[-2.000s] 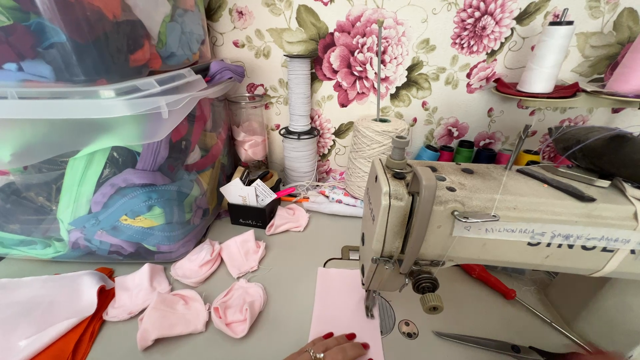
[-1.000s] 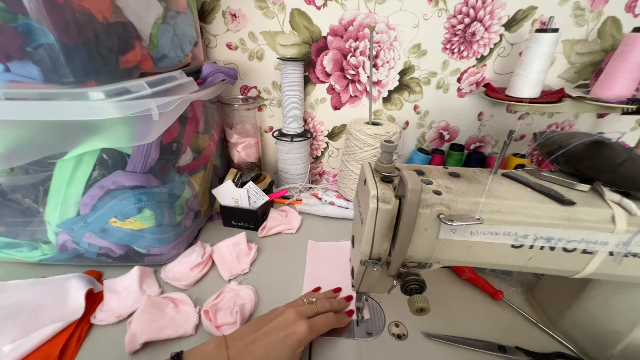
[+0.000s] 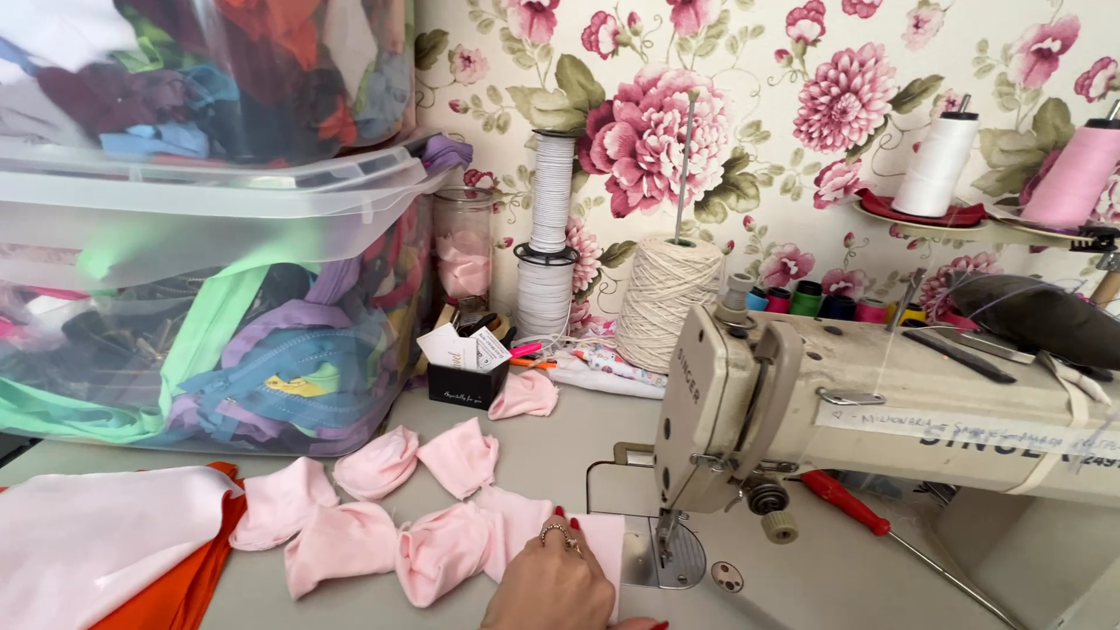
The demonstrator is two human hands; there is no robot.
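Note:
My left hand [image 3: 556, 577], with red nails and a ring, is at the bottom centre, its fingers bent down on a light pink fabric piece [image 3: 604, 542]. Pink cloth shows on both sides of the fingers; what lies under the palm is hidden. A red nail at the bottom edge beside it may be its thumb. Right of the fabric is the needle plate [image 3: 682, 556] of a Singer sewing machine [image 3: 726, 402], below its presser foot [image 3: 667, 534]. Several gathered pink fabric pieces [image 3: 341, 542] lie to the left of the hand. My right hand cannot be made out.
Clear plastic bins [image 3: 201, 197] of coloured cloth and zippers stand at left. White and orange cloth [image 3: 114, 534] lies before them. A black card box [image 3: 464, 385], a cone of cream yarn [image 3: 669, 297] and spools line the back. A red-handled screwdriver [image 3: 844, 501] lies beneath the machine arm.
My left hand has gone from lying spread on the flat pink fabric to bent fingers on it. The fabric's left part now reaches the gathered pieces. The scissors at lower right have left view.

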